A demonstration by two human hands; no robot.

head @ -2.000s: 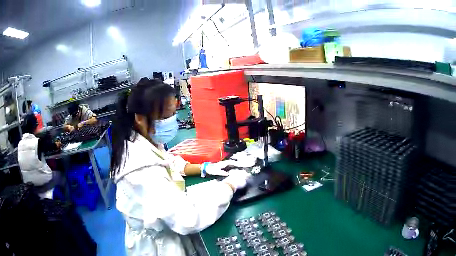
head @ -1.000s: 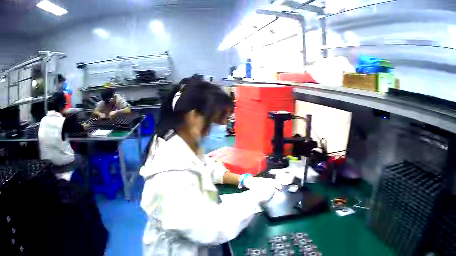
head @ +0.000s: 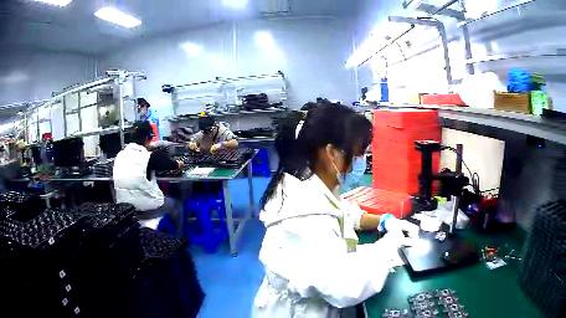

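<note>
Neither of my hands is in the picture. Nearest in front of me, several silver-grey modules point(head: 424, 305) lie in rows on the green-matted bench point(head: 496, 287) at the bottom right, cut off by the lower edge. Beside them a person in a white coat and mask point(head: 316, 248) works with gloved hands over the black base point(head: 428, 256) of a black stand point(head: 427, 177). What those hands hold is too blurred to tell.
Red boxes point(head: 403, 152) are stacked behind the stand. Dark ribbed trays point(head: 546, 248) stand at the right edge under a shelf point(head: 484, 115). Stacks of black trays point(head: 93, 254) fill the lower left. Two people sit at a farther table point(head: 239, 172), with blue stools point(head: 205, 217) beneath.
The view has swung to the left, so the neighbour, stand and modules sit farther right. The black tray stacks at lower left have come more into view, and fewer modules show.
</note>
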